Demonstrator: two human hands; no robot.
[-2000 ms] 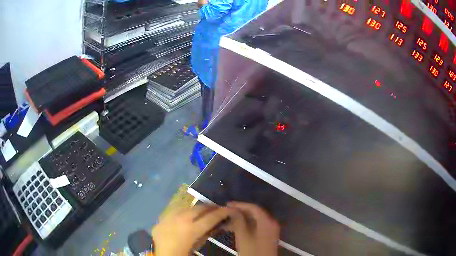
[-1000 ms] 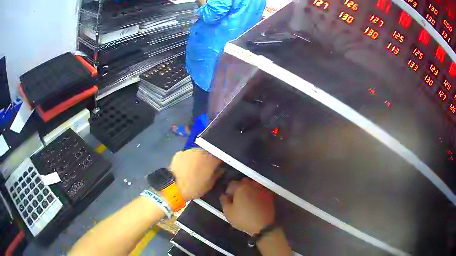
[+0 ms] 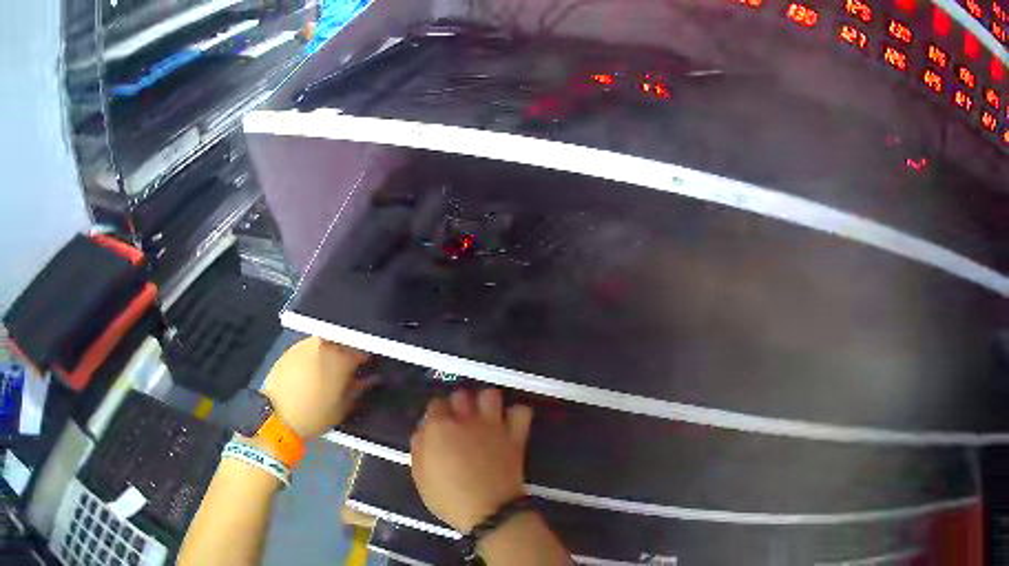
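Observation:
My left hand (image 3: pixel 315 387), with a watch on an orange strap, reaches under the white front edge of a black rack shelf (image 3: pixel 620 392). Its fingertips are in shadow in the gap above the lower shelf (image 3: pixel 686 470). My right hand (image 3: pixel 470 453), with a dark bracelet, is just to the right in the same gap, fingers bent and pointing inward. What either hand touches is dark and cannot be made out. A small red glow (image 3: pixel 457 245) shows among dark units on the shelf above the hands.
Red digital readouts (image 3: pixel 885 50) glow at the upper right. At left are black trays with red ones (image 3: pixel 83 299), a black pocket tray (image 3: pixel 227 332), a white grid tray (image 3: pixel 105 536) and a wire rack (image 3: pixel 166 111). A bit of blue clothing (image 3: pixel 337 17) shows at the top.
The view has swung right and closer to the rack, so the person in blue is almost out of view. Both hands remain at the gap below the same shelf, the right one now more upright.

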